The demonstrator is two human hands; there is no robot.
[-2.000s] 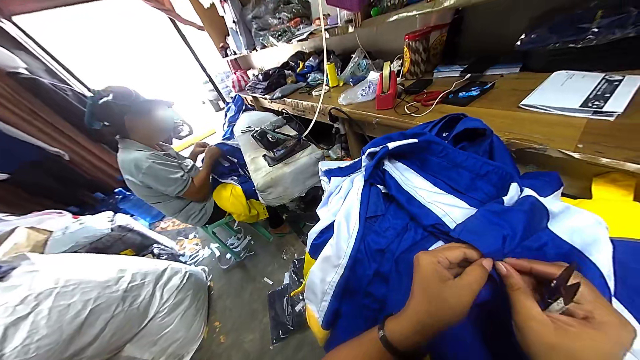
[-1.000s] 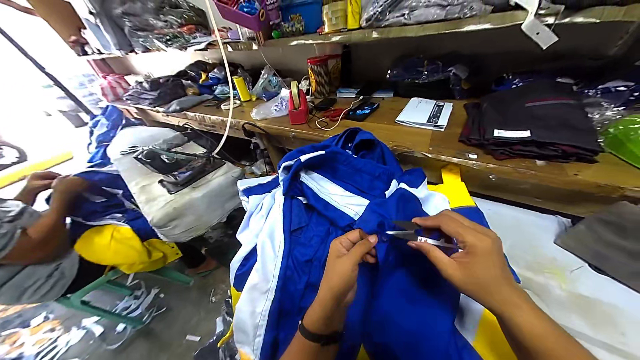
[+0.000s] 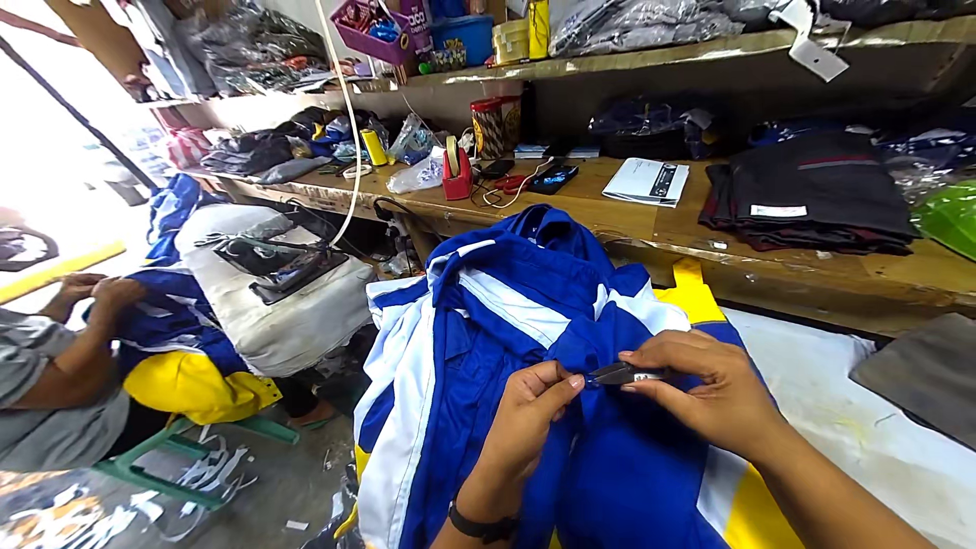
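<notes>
A blue garment with white and yellow panels [image 3: 488, 343] lies spread in front of me. My left hand [image 3: 530, 415], with a dark band at the wrist, pinches a small bit of its blue cloth between thumb and finger. My right hand [image 3: 705, 385] holds small thread snips [image 3: 621, 374] between thumb and fingers. Their pointed blades face left and meet the cloth at my left fingertips. Whether the blades touch the cloth or a thread there is too small to tell.
A wooden bench [image 3: 587, 194] runs behind the garment, with a red tape dispenser [image 3: 457, 175], a phone [image 3: 553, 179], papers [image 3: 646, 181] and folded dark clothes [image 3: 808, 191]. At left, a person's hands [image 3: 99, 293] hold blue and yellow cloth beside a padded white surface [image 3: 267, 290] bearing a black tray.
Two seconds ago both hands were together at the cloth with the snips lying in my right palm. Now the blades point at my left fingertips. The view has swung right.
</notes>
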